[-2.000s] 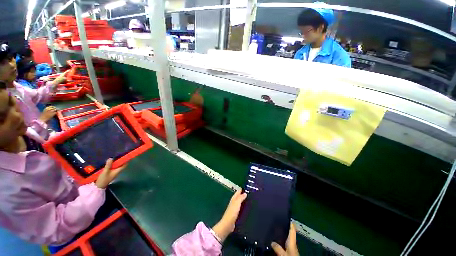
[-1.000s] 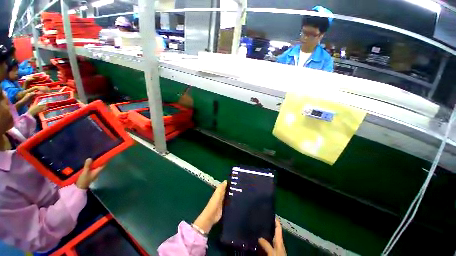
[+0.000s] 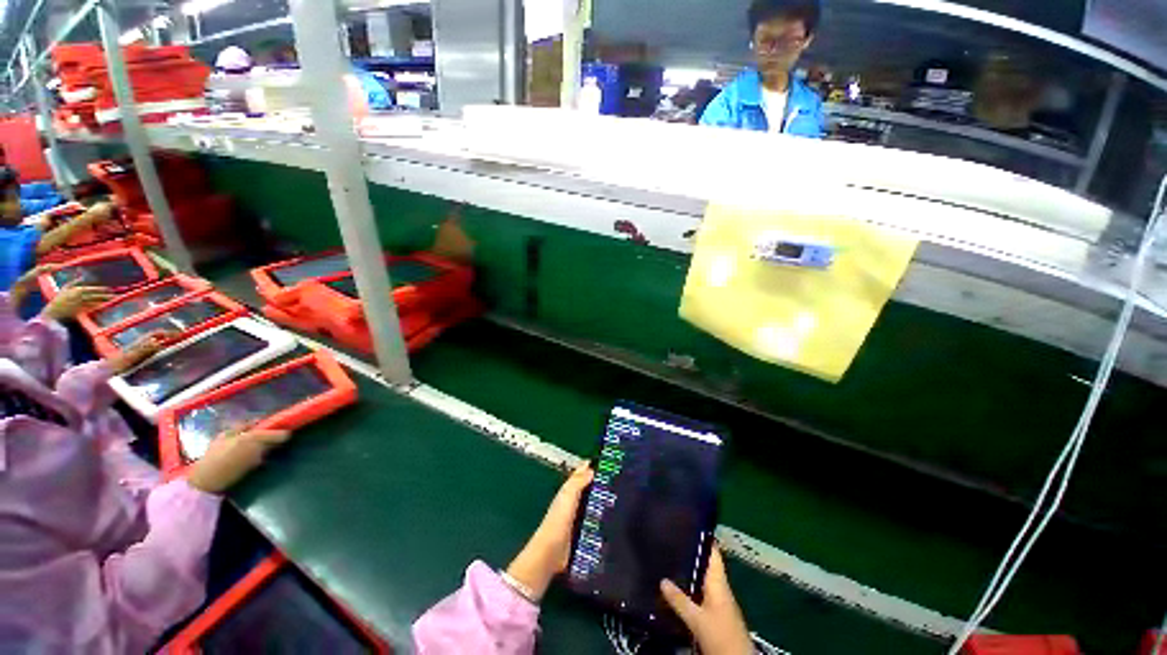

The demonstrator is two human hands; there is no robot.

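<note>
A black tablet (image 3: 650,512) is held upright in front of me, its dark screen showing a list of small white and green text lines. My left hand (image 3: 553,531) grips its left edge. My right hand (image 3: 712,607) holds the lower right corner, with the thumb over the lower part of the front. A thin white cord (image 3: 623,636) shows below the tablet's bottom edge; where it joins is hidden.
A red tray with a tablet (image 3: 284,621) lies at the lower left. A pink-sleeved person holds another red tray (image 3: 262,407) beside a white tray (image 3: 205,366). A metal post (image 3: 352,218) stands by stacked red trays (image 3: 371,307). White cords (image 3: 1069,448) hang at right.
The tablet screen now shows a longer list with green lines. The neighbour's red tray has been lowered to the line. The view has shifted, bringing red trays into the lower right corner.
</note>
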